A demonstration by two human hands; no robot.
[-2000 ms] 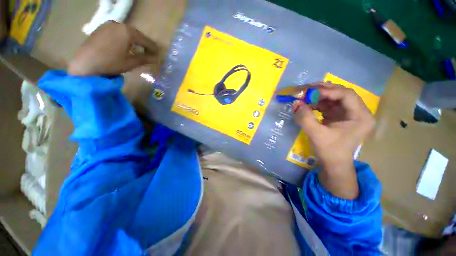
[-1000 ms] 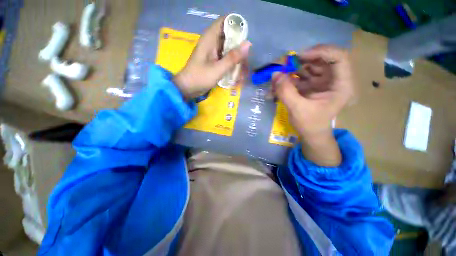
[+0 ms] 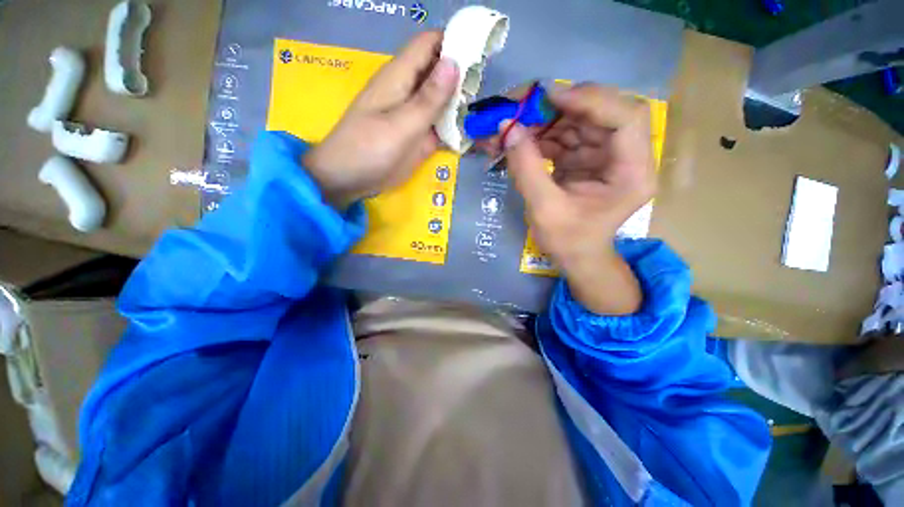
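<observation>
My left hand [image 3: 382,134] holds a white curved housing shell [image 3: 458,84] over the printed mat, its hollow side turned to the right. My right hand [image 3: 590,168] holds a blue battery [image 3: 488,119] with red and dark wires between thumb and fingers. The battery's left end is at the shell's lower open side. Whether it is inside the cavity cannot be told. A small blue-green part shows at my right fingertips, partly hidden by them.
Several white shells [image 3: 127,50] lie on brown cardboard at the left. A carton [image 3: 84,347] with white pieces is at lower left. A white card [image 3: 810,224] and a grey post [image 3: 833,64] are at right. Small white parts and a person's grey sleeve are at far right.
My left hand has come from the loose shells to the middle with a shell, since turned sideways. My right hand has moved left, bringing the battery to the shell.
</observation>
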